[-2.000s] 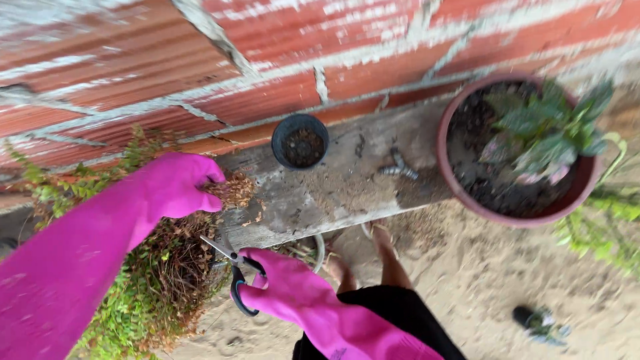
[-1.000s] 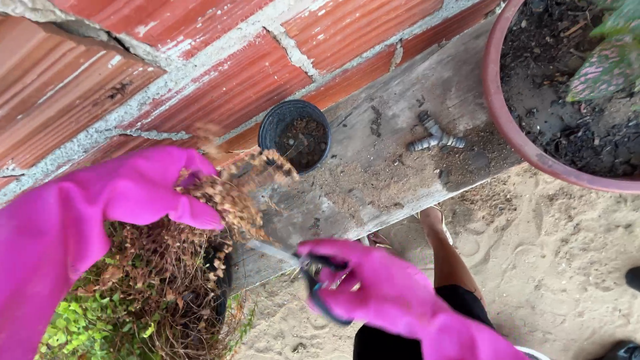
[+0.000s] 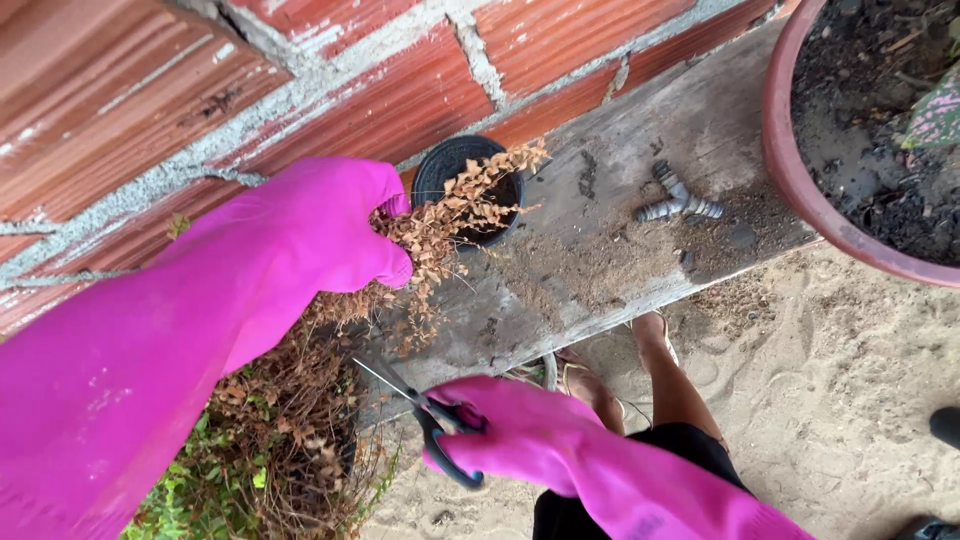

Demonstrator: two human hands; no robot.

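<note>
My left hand [image 3: 322, 225], in a long pink rubber glove, pinches a bunch of dry brown stems and leaves [image 3: 450, 214]. Those stems reach over a small black plastic pot [image 3: 442, 169] with soil inside. Below the hand, a bushy plant [image 3: 277, 450] shows brown dried growth on top and green leaves underneath; its container is mostly hidden. My right hand [image 3: 502, 435], gloved the same way, holds scissors [image 3: 427, 409] by dark handles. The scissor blades point up and left, near the dry stems' lower edge, and look nearly closed.
A weathered wooden plank [image 3: 600, 262] runs along a red brick wall [image 3: 390, 97]. On it lie a grey Y-shaped hose connector [image 3: 679, 199] and loose soil. A large reddish-brown pot [image 3: 787, 157] with a plant stands at right. Sandy ground [image 3: 810, 375] and sandalled feet show below.
The dry stems in my left hand now extend over the small black pot; one second ago they were left of and below it. The camera view has come closer to the plank since two seconds ago.
</note>
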